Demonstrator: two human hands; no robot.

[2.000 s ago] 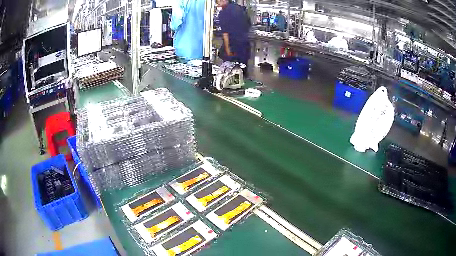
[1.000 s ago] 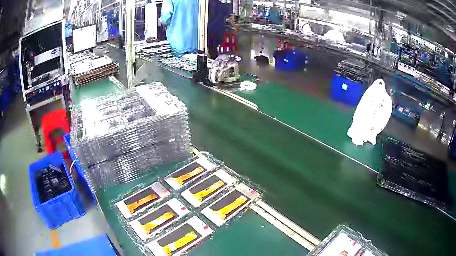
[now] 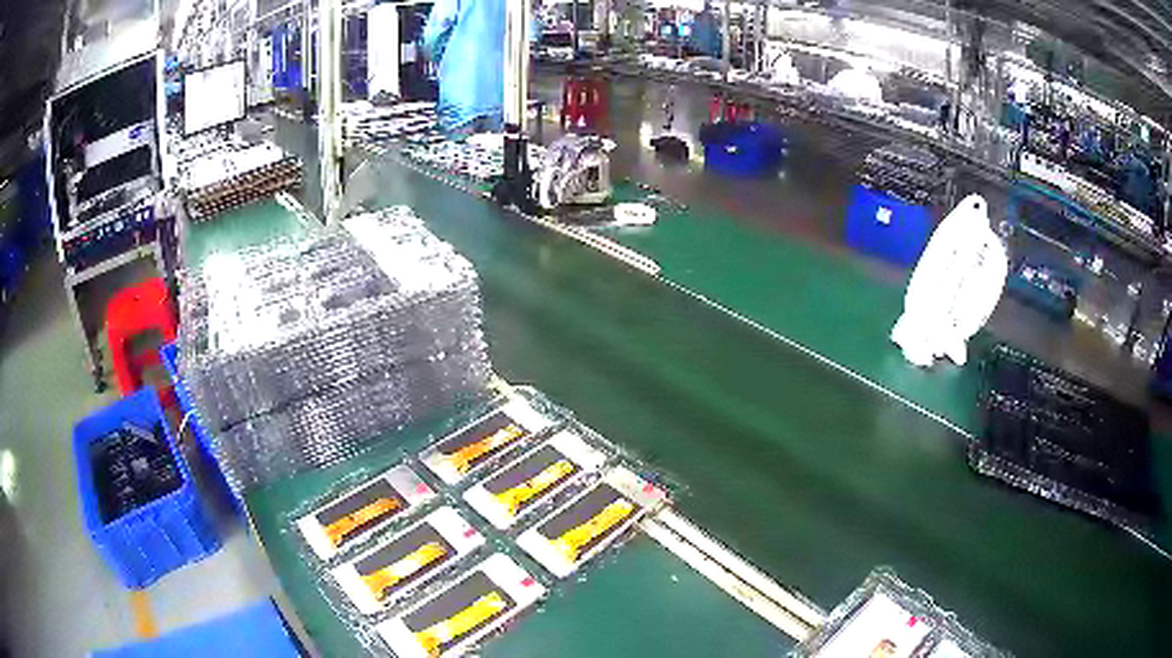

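Note:
No hand is in view. A clear six-pocket tray [image 3: 614, 465] lies flat on the green bench in front of me. It holds several phone screens [image 3: 458, 608], backs up, each with an orange flex cable on a dark area and a small red mark at one end. A second clear tray [image 3: 945, 634] is cut off by the bottom edge at the right, with part of a white-backed screen [image 3: 874, 630] in it. A tall stack of clear blister trays [image 3: 337, 341] stands just beyond the first tray at the left.
A green conveyor belt [image 3: 720, 386] runs diagonally beyond the bench. A white covered object [image 3: 954, 285] and a black tray [image 3: 1067, 435] are at the right. A blue bin [image 3: 152, 495] and red stool [image 3: 139, 337] stand left. A blue-clothed person [image 3: 470, 58] is at the back.
The view has shifted slightly, so things sit a little higher and further left. The dark-clothed person at the back is gone from view. The trays and screens look unmoved.

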